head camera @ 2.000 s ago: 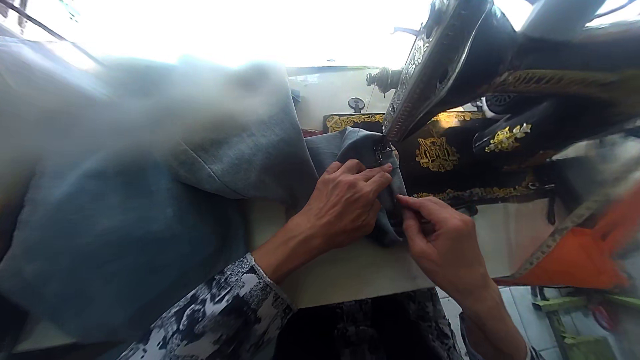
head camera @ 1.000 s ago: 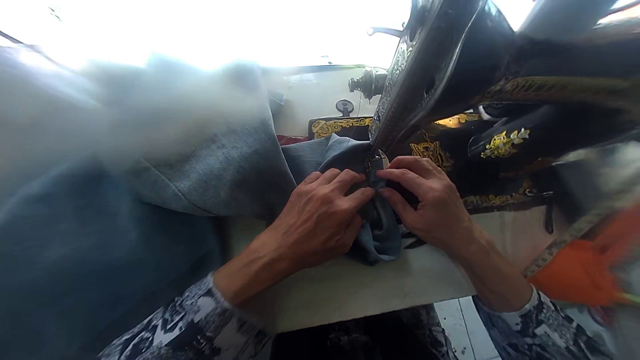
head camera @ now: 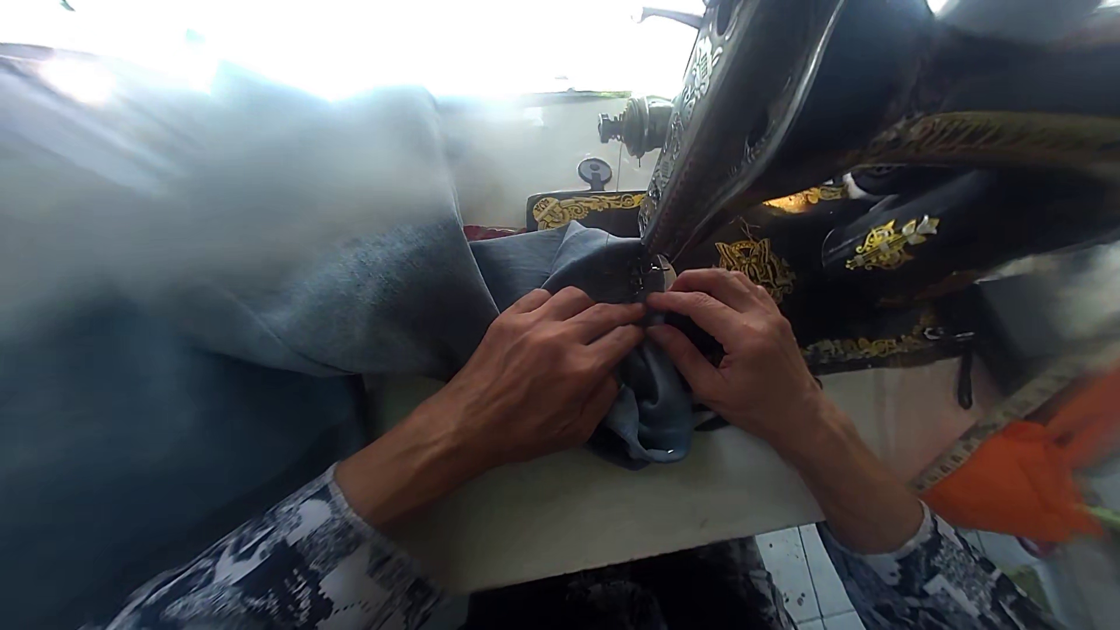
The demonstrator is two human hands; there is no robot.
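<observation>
Blue denim cloth (head camera: 376, 297) lies in a large heap on the left, and a narrow folded part of it runs under the needle area of a black sewing machine (head camera: 752, 114) with gold decoration. My left hand (head camera: 560, 367) presses on this denim just in front of the presser foot (head camera: 650, 273), fingers bent. Close beside it, my right hand (head camera: 735, 341) pinches the edge of the denim between thumb and fingers. The fingertips of both hands nearly meet. A bunched end of the denim hangs below them. The needle's tip cannot be made out.
The pale tabletop (head camera: 700, 499) has its front edge near my body. Orange cloth (head camera: 1006, 490) and a measuring tape (head camera: 997, 424) are at the right. A metal handwheel-like knob (head camera: 643, 127) shows behind the machine head. Tiled floor (head camera: 801, 569) shows below.
From two seconds ago, my right hand has moved up to the presser foot, from lower on the denim. My left hand has shifted slightly down from beside the foot. Since one second ago little has changed.
</observation>
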